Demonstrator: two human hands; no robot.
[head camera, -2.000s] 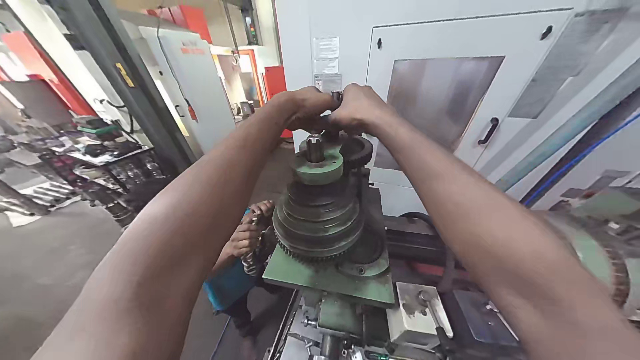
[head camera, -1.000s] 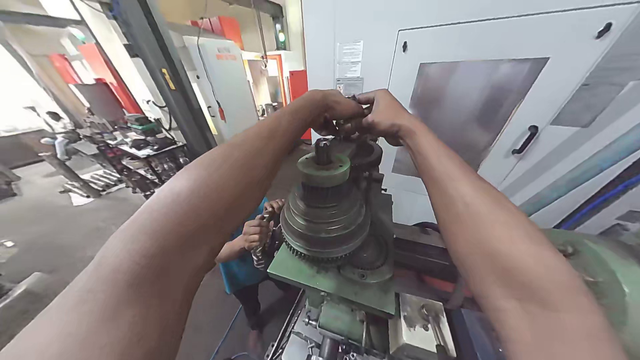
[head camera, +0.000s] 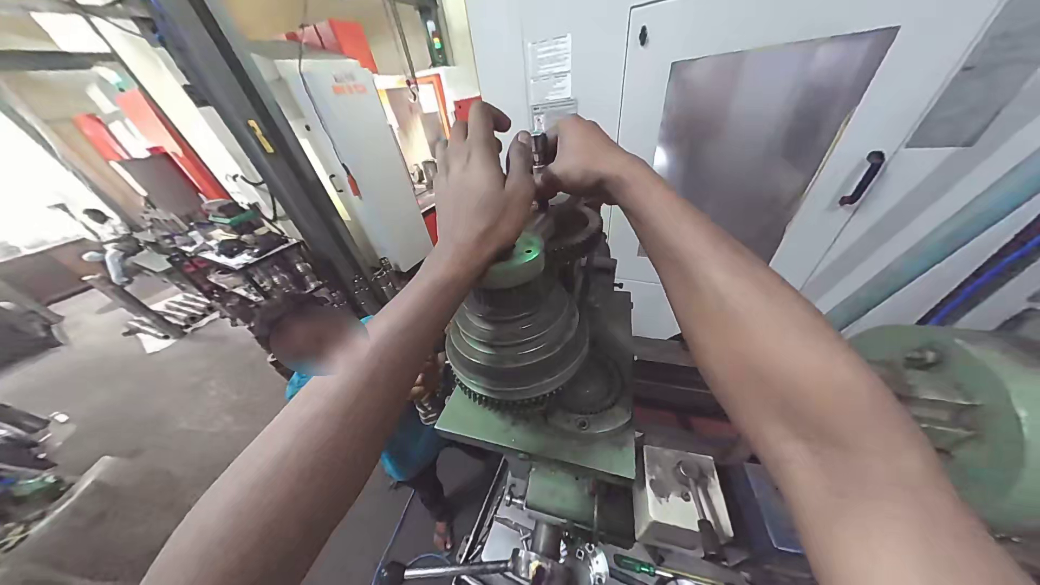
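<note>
My right hand is closed around a small dark metal part that stands upright above the machine head. Just left of it, my left hand is raised with its fingers apart, the thumb near that part; whether it touches is unclear. Below my left wrist lies a green round collar, partly hidden, on top of a stepped cone pulley. A toothed gear sits behind the collar. The pulley's lower rim has teeth and rests over a green machine plate.
A person in a blue shirt stands at lower left, close to the machine. A green motor housing is at right. A lever box and a handle bar are below. A white machine enclosure rises behind.
My left hand has come away from close against my right hand and its fingers have spread. The view has shifted, and more of the person at lower left shows.
</note>
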